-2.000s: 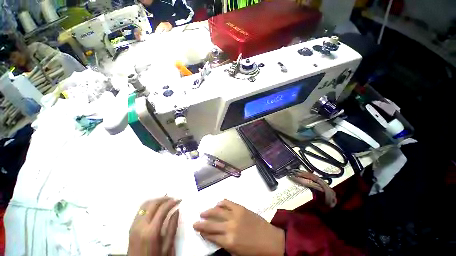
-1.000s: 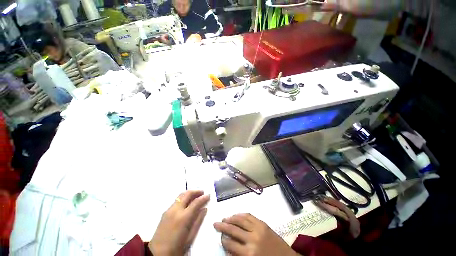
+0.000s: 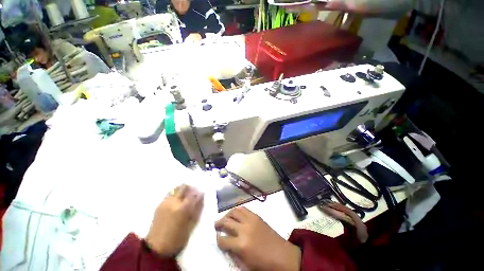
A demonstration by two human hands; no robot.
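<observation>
White fabric (image 3: 204, 249) lies under and between my hands, washed out by glare near the needle area of the white sewing machine (image 3: 233, 124). My left hand (image 3: 175, 219) rests on the fabric just in front of the needle area, its fingers slightly blurred. My right hand (image 3: 255, 238) lies to its right with curled fingers on the fabric's right edge. The presser foot and needle (image 3: 212, 170) are hard to make out in the glare. Slim snips (image 3: 248, 188) lie on the bed right of the needle.
A phone (image 3: 302, 177), a black stick-like tool (image 3: 293, 198) and black-handled shears (image 3: 355, 188) lie right of the needle. White cloth (image 3: 79, 174) is heaped left, with a teal scrap (image 3: 109, 127). A red box (image 3: 302, 47) stands behind. Other people are behind; one's arm (image 3: 366, 6) reaches in at the top.
My left hand has moved forward toward the needle since the first frame. My right hand stays on the fabric. An arm has appeared at the top right. The camera view has shifted.
</observation>
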